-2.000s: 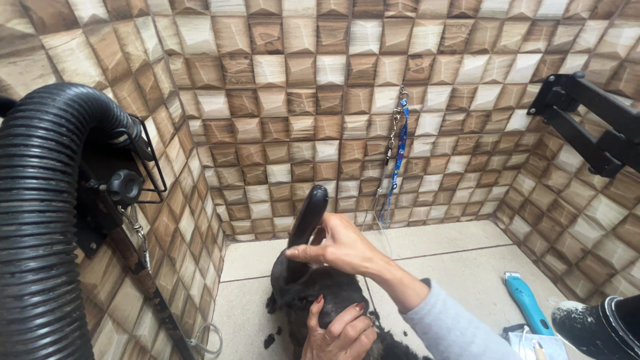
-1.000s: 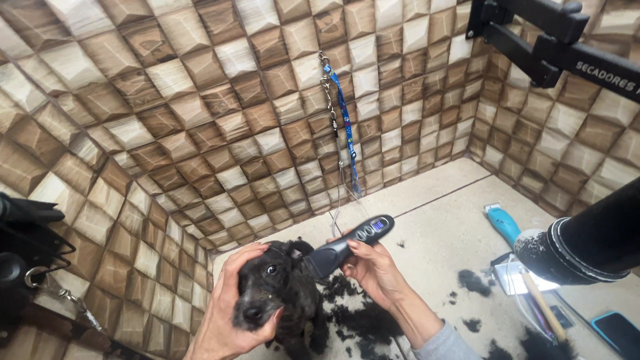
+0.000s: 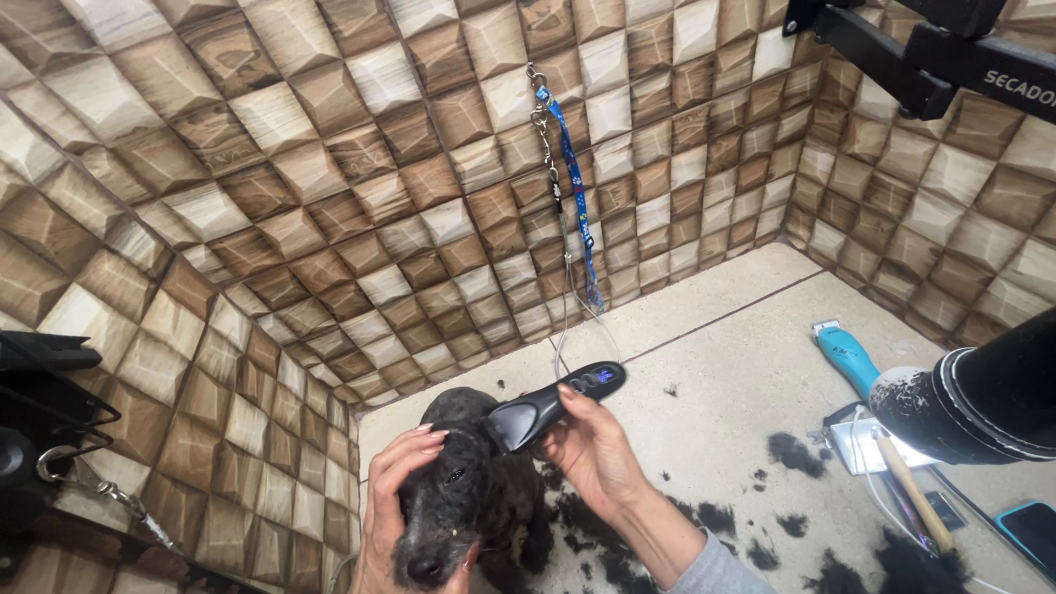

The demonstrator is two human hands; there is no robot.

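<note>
A small black dog with a closely clipped coat is on the pale tiled surface, its muzzle toward the camera. My left hand cups the side of its head, fingers over the brow and thumb under the jaw. Black electric hair clippers with a lit display are held in my right hand; their blade end is at the side of the dog's head near the ear. Tufts of cut black fur lie beside the dog.
Turquoise clippers, a wooden-handled tool and a phone lie at right, by a black dryer nozzle. A blue leash hangs on the back wall. A black metal arm juts in at upper right.
The view has swung. My left hand has moved to the dog's head and jaw, where its face now shows. Since a second ago, the clippers' blade end has come up against the head.
</note>
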